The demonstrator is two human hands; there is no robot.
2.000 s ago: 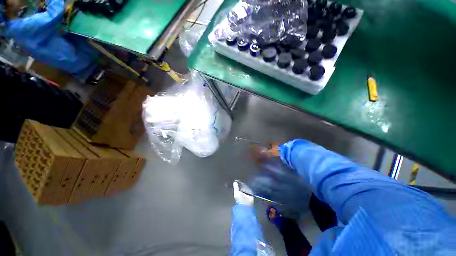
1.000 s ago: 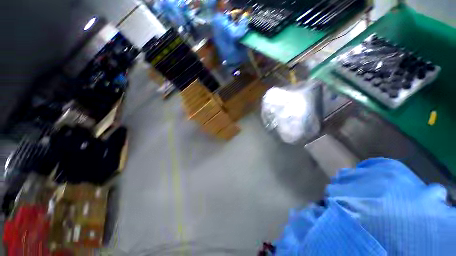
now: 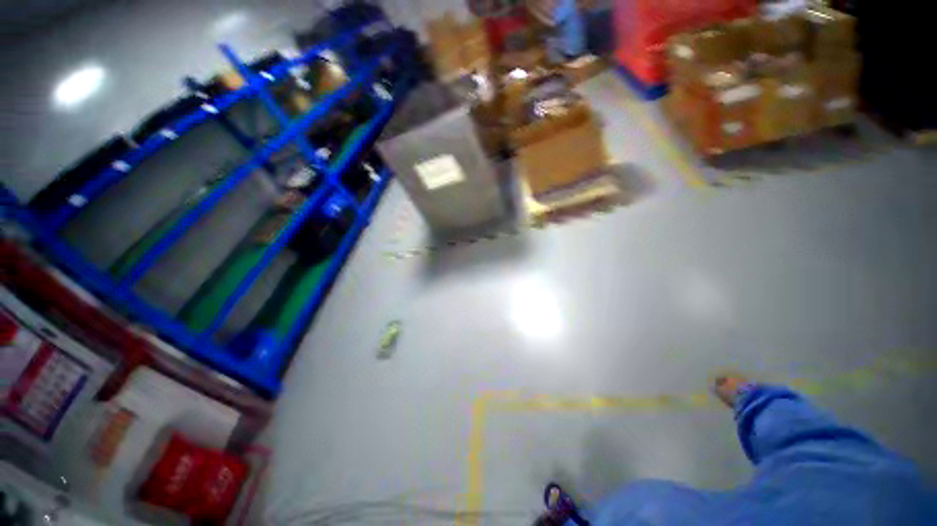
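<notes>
My right hand (image 3: 731,388) is small and blurred at the lower right, bare, at the end of a light blue smock sleeve. Its fingers are too unclear to tell whether they are apart or closed, and no held object can be made out. My left hand is not in view. Ahead, a grey box-like bin (image 3: 448,167) with a white label stands on the floor. Beside it is an open brown carton (image 3: 560,154) on a low wooden pallet (image 3: 571,199).
A blue rack (image 3: 334,180) with green shelves runs along the left. A red bag (image 3: 192,478) lies in a container at lower left. Cartons (image 3: 765,108) stand on a pallet at upper right beside a red object (image 3: 658,41). Yellow tape (image 3: 606,404) marks the floor.
The view has swung away from the green bench, the foam tray and the plastic bags to the open floor and blue rack. My gloved left hand, seen earlier, has left the picture.
</notes>
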